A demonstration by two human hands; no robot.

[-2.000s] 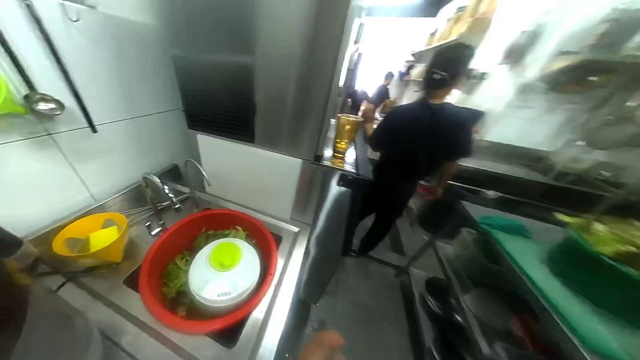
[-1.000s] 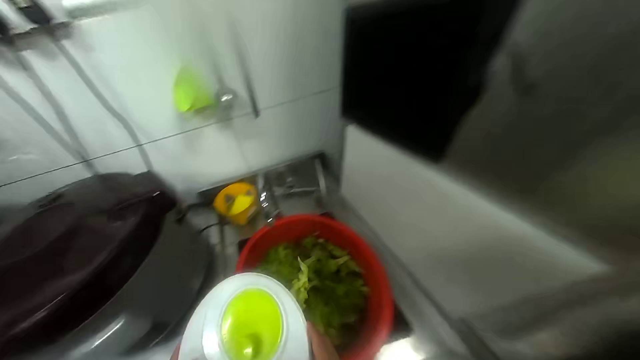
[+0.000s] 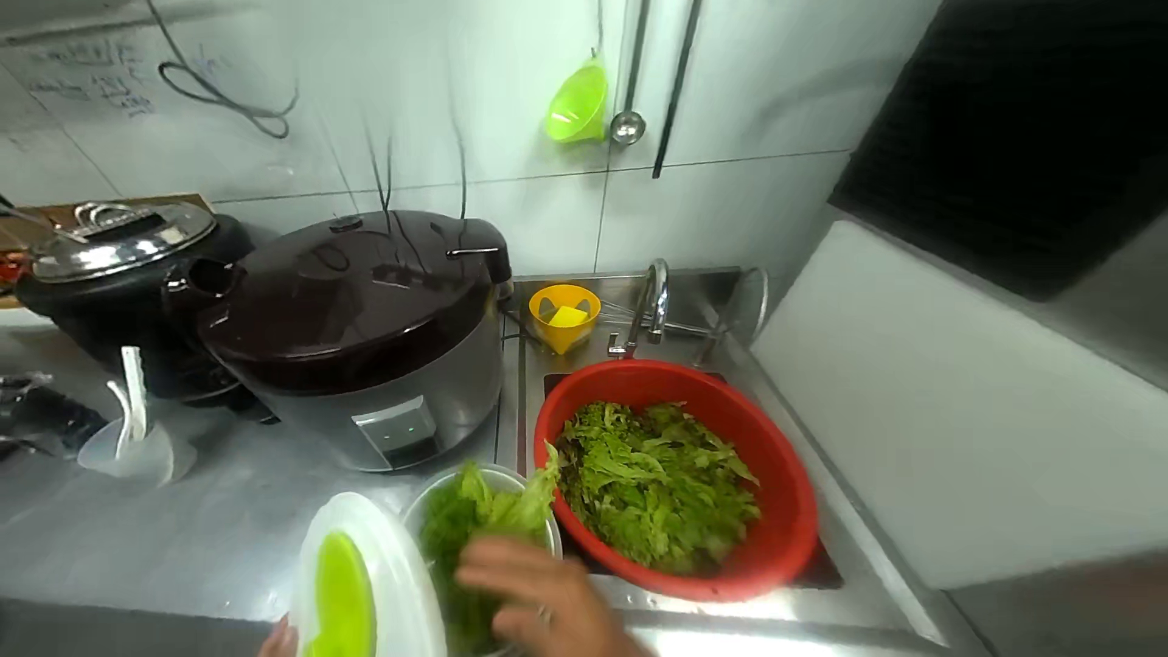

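Note:
My left hand [image 3: 279, 637], only its fingertips showing at the bottom edge, grips a white lid [image 3: 406, 566] with a lime-green centre, tilted on its side. Next to it is a salad spinner bowl [image 3: 527, 478] with lettuce [image 3: 447, 520] inside. My right hand [image 3: 543, 589], blurred and wearing a ring, is over this bowl with its fingers extended; whether it touches the leaves is unclear. A large red plastic basin [image 3: 787, 474] holding cut lettuce [image 3: 652, 479] sits at the sink, right of the bowl.
A large rice cooker [image 3: 365, 310] stands behind the bowl, a black pot [image 3: 119, 301] left of it. Beyond the basin are a chrome faucet [image 3: 657, 297] and a yellow strainer [image 3: 563, 315]. A green funnel [image 3: 579, 105] and ladle [image 3: 628, 128] hang on the tiled wall.
The spinner lid, over the red basin two seconds ago, is now tilted in my left hand at the lower left. The view has swung left, and the co-worker is out of sight.

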